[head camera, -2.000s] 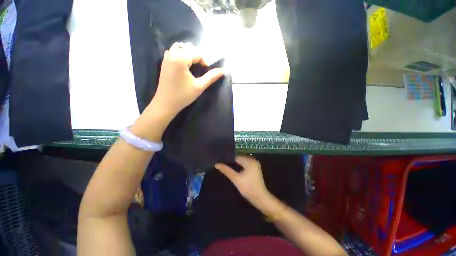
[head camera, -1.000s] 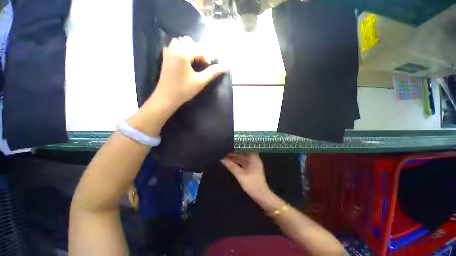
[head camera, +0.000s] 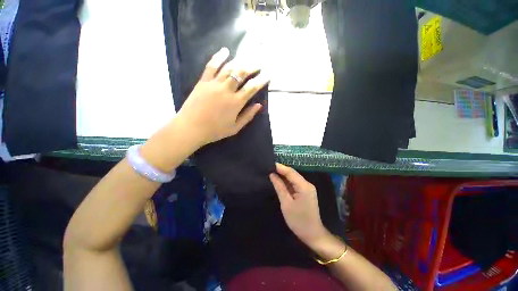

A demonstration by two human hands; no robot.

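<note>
A black cloth panel (head camera: 238, 165) runs from beside the presser foot area (head camera: 266, 8) over the table's front edge and hangs below it. My left hand (head camera: 224, 102) lies on the panel with its fingers spread, fingertips near the glare under the lamp; it grips nothing that I can see. My right hand (head camera: 298, 202) is below the table edge and pinches the panel's right edge between thumb and index finger. The needle is lost in the glare.
A black stack of cut pieces (head camera: 369, 79) lies to the right, another (head camera: 42, 79) at the far left. The green marked table edge (head camera: 341, 162) crosses in front. A red basket (head camera: 446, 238) with black cloth stands lower right. A coloured label sheet (head camera: 471, 104) and pens lie at right.
My left hand has opened from a pinch and flattened onto the cloth, slightly to the right. My right hand has moved slightly right and now visibly pinches the panel's edge.
</note>
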